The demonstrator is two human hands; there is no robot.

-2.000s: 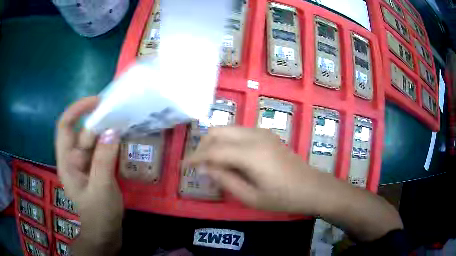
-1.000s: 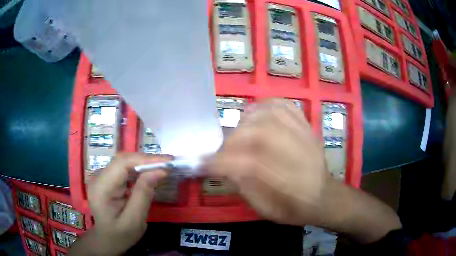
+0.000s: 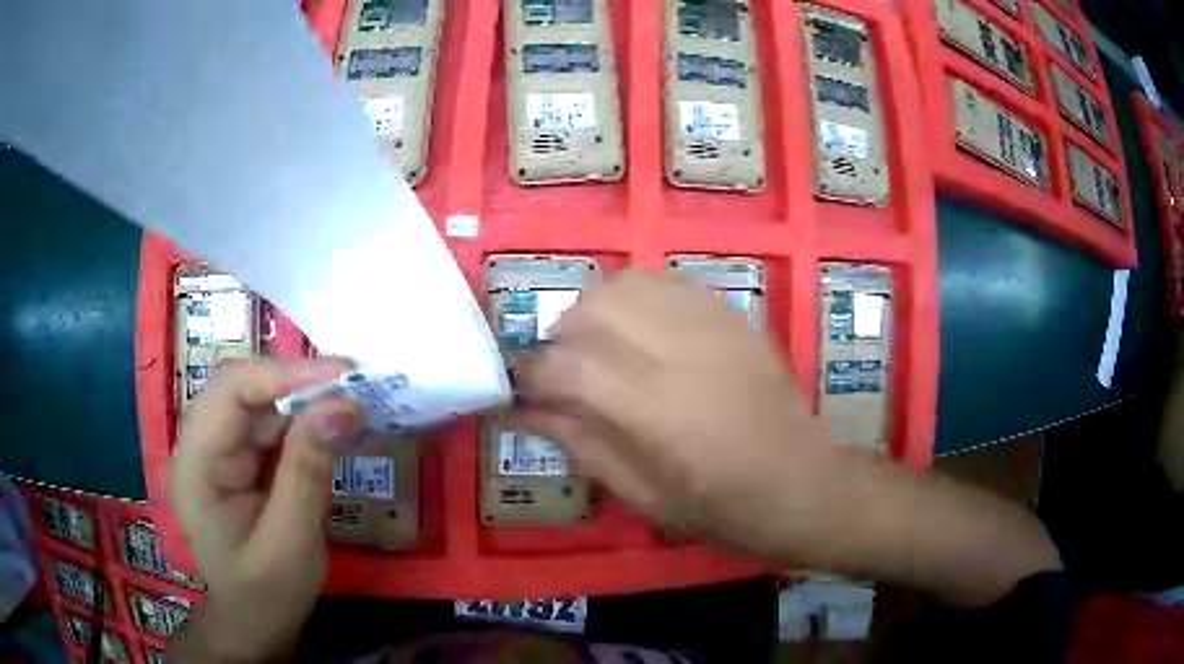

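Note:
My left hand (image 3: 266,486) pinches the end of a white label strip (image 3: 338,247) between thumb and finger. The strip rises from there to the upper left, and printed labels show on its folded lower end. My right hand (image 3: 675,402) is over a gold phone (image 3: 538,499) in the front row of the red foam tray (image 3: 558,562). Its fingertips are at the strip's right edge, blurred, so I cannot tell whether they hold a label. This phone has a white printed label in its battery compartment. The strip hides part of the phone to its left.
More gold phones (image 3: 567,117) lie in the tray's back row. Another red tray (image 3: 1026,195) is at the upper right, and one (image 3: 111,519) at the lower left. Dark green bench mat (image 3: 1013,311) shows at both sides. A person's arm (image 3: 1169,441) shows at the far right edge.
The strip has swung up and left, uncovering back-row phones. My left hand has moved slightly left, still pinching the strip. The white roll at upper left is no longer visible.

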